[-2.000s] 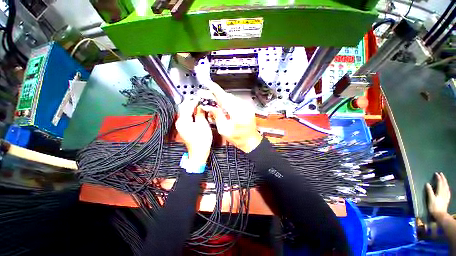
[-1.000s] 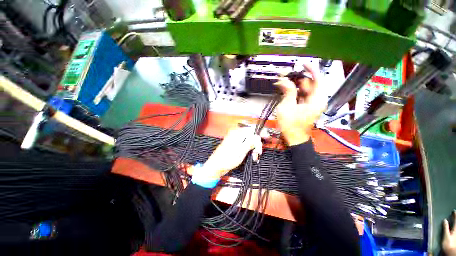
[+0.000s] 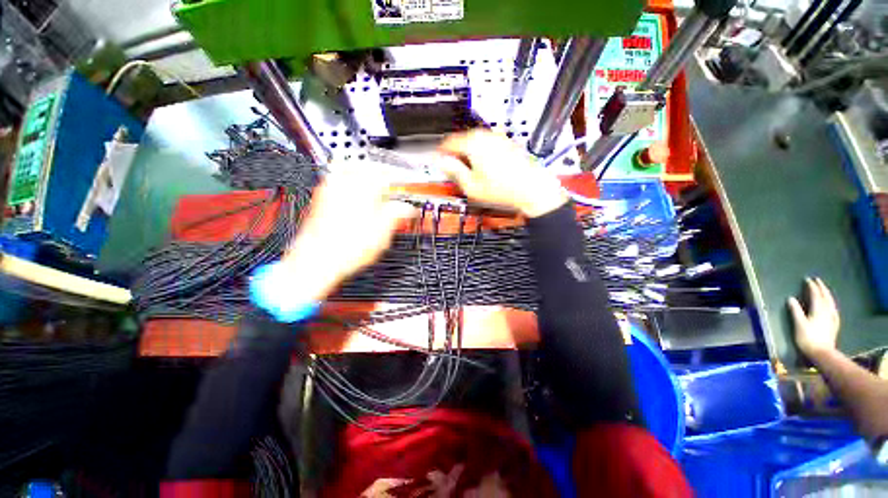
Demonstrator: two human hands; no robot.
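A slim metallic strip (image 3: 448,205) lies along the back edge of the red-brown board, with several thin black cables (image 3: 438,267) running from it towards me and looping over the front edge. My left hand (image 3: 351,229) is blurred at the strip's left end; its grip cannot be made out. My right hand (image 3: 499,173) is just above the strip's right part, fingers bent and pointing left; whether they hold anything is unclear. A dense bundle of black cables (image 3: 380,277) lies across the board under both forearms, silvery tips fanned out at right.
The dark mould (image 3: 424,102) sits on the perforated table (image 3: 501,83) behind my hands, between shiny tie bars (image 3: 574,92) under the green platen (image 3: 409,34). A control panel (image 3: 628,88) and blue bins (image 3: 730,397) are at right. Another person's hand (image 3: 816,316) rests on the right bench.
My right hand has left the mould area and the cables it held there. Those cables now run from the strip at the board's back edge. My left hand has moved up and left. The view has shifted.
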